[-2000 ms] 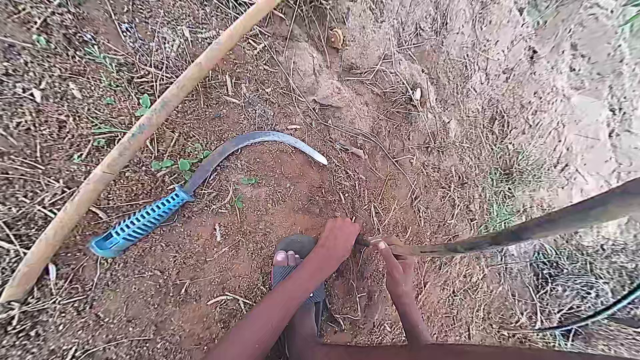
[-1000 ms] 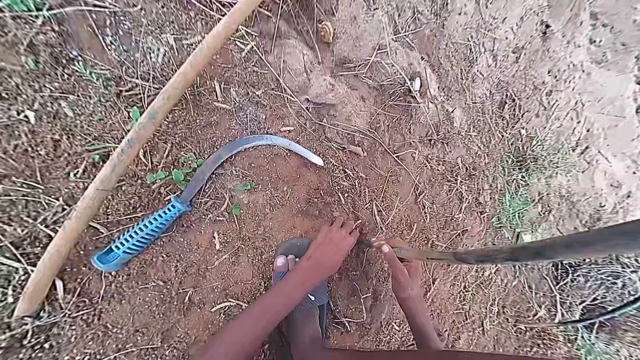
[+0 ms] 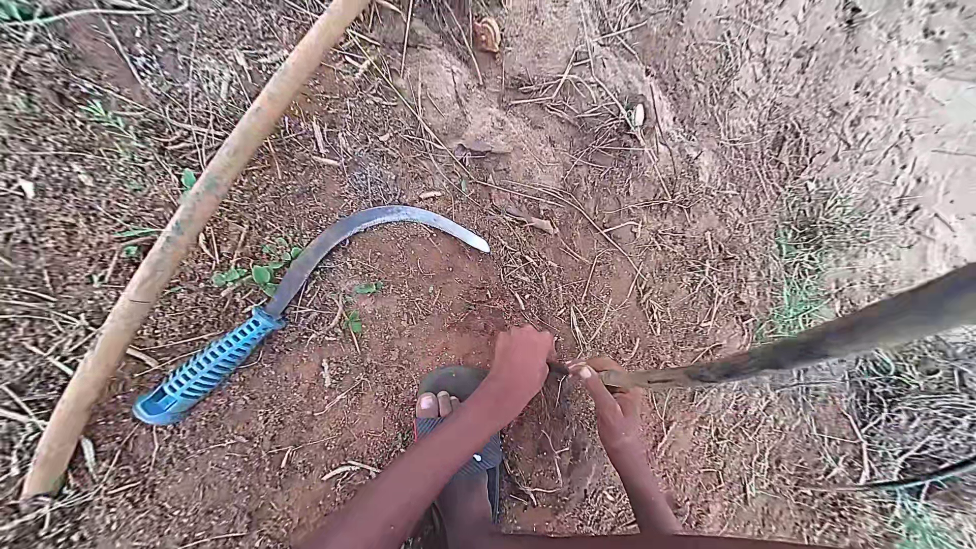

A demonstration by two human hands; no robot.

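Note:
My left hand (image 3: 522, 364) is closed around the dark end of a long wooden pole near the bottom middle. Close to its right, my right hand (image 3: 614, 400) grips the same wooden pole (image 3: 808, 343), its thumb laid along the narrow end. From there the pole runs to the right edge of the view, looking thicker toward that edge. What my left fist covers at the tip is hidden. A sickle (image 3: 347, 229) with a blue plastic handle lies on the soil to the left of my hands, its curved blade arching toward the upper right.
A second, paler wooden pole (image 3: 191, 213) lies slantwise on the left. My sandalled foot (image 3: 457, 415) stands beside my left forearm. A thin dark curved item (image 3: 926, 479) shows at the lower right. Dry stalks, small green plants and a pale shell-like bit (image 3: 637, 115) dot the ground.
Both hands stay together at the narrow end of the pole. The pole's far part at the right edge has shifted lower since the earliest frame. The sickle has not moved.

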